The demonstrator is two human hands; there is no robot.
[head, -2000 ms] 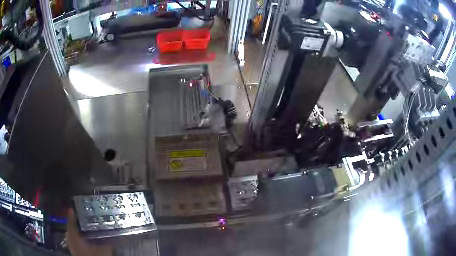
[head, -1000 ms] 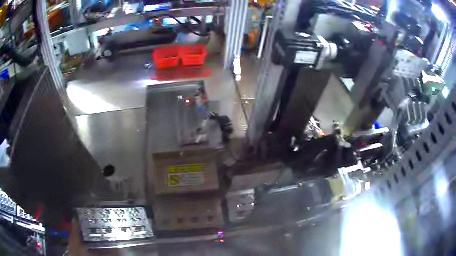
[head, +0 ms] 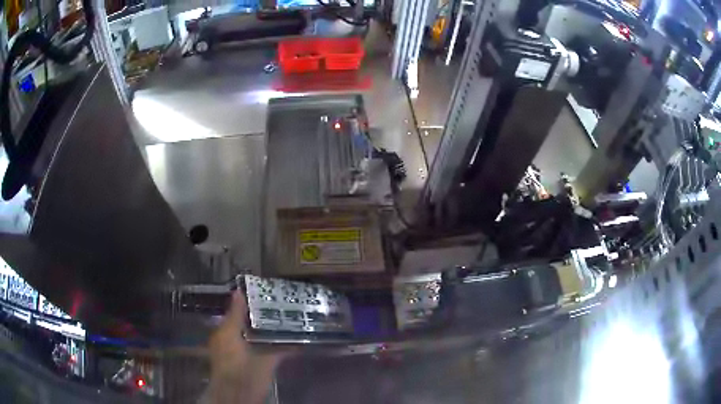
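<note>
The silver carrier tray [head: 294, 306], with rows of round pockets, is at the conveyor track near the lower middle, slightly angled. My left hand [head: 237, 355], bare and blurred, comes up from the bottom edge and holds the tray at its left end. Its fingers are partly hidden. A second silver block [head: 417, 300] sits on the track to the right, with a dark bluish gap between it and the tray. My right hand is not in view.
A box with a yellow warning label [head: 330, 246] stands just behind the track. A dark panel [head: 95, 189] rises at left. A vertical tooling column [head: 514, 150] stands right of centre. Red trays [head: 320, 55] lie at the back. A perforated metal frame [head: 672, 264] crosses the right side.
My left hand and the tray have moved right, towards the second silver block. The tray now covers part of the front of the labelled box's base. The camera view has shifted slightly.
</note>
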